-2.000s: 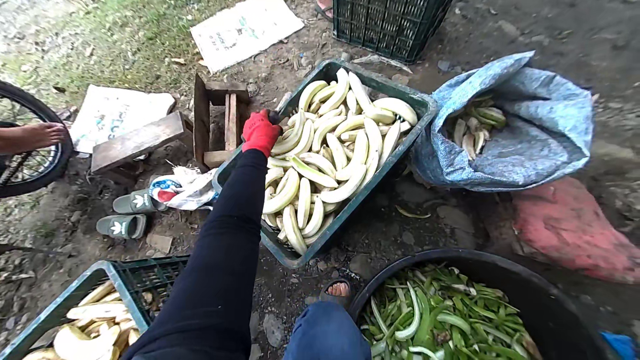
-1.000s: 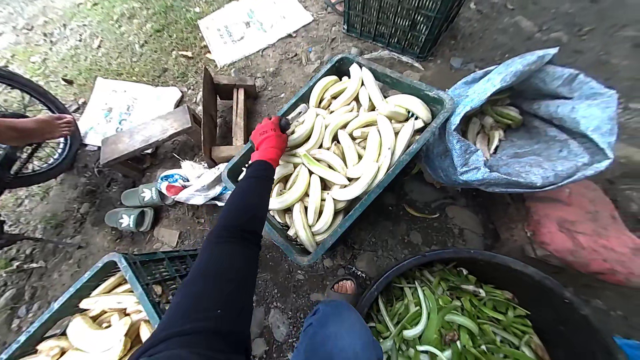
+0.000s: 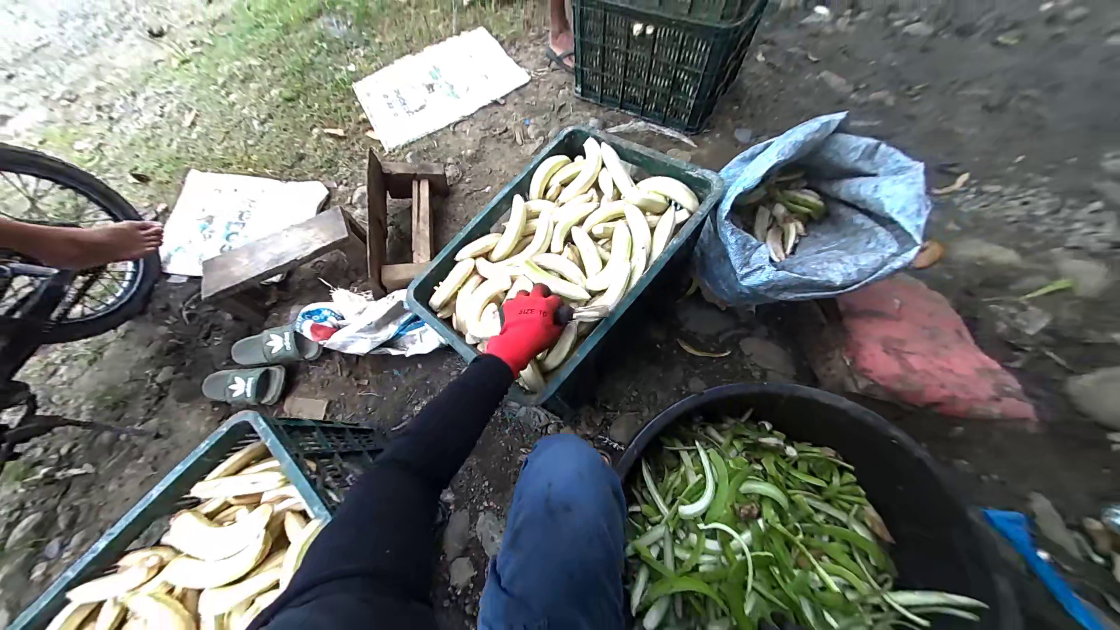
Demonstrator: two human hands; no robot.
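Note:
My left hand (image 3: 529, 322), in a red glove with a black sleeve behind it, lies palm down on peeled bananas (image 3: 560, 229) near the close long side of a green plastic crate (image 3: 713, 188). A small dark part shows at the thumb side, against a pale banana tip; whether it is the glove's thumb or something held is unclear. The fingers are partly hidden among the fruit. My right hand is out of view. A second crate (image 3: 166, 490) of peeled bananas (image 3: 219, 534) stands at lower left. Green peels (image 3: 761, 516) fill much of a black tub (image 3: 919, 472) at lower right.
A blue woven sack (image 3: 875, 227) holding peels stands beyond the crate's right end, near a red sack (image 3: 936, 350). Wooden stools (image 3: 276, 254), slippers (image 3: 245, 383) and a bicycle wheel (image 3: 131, 289) with another person's bare foot (image 3: 131, 240) are at left. A dark crate (image 3: 656, 61) stands behind.
My left hand has moved from the crate's far left edge across the bananas to its near side.

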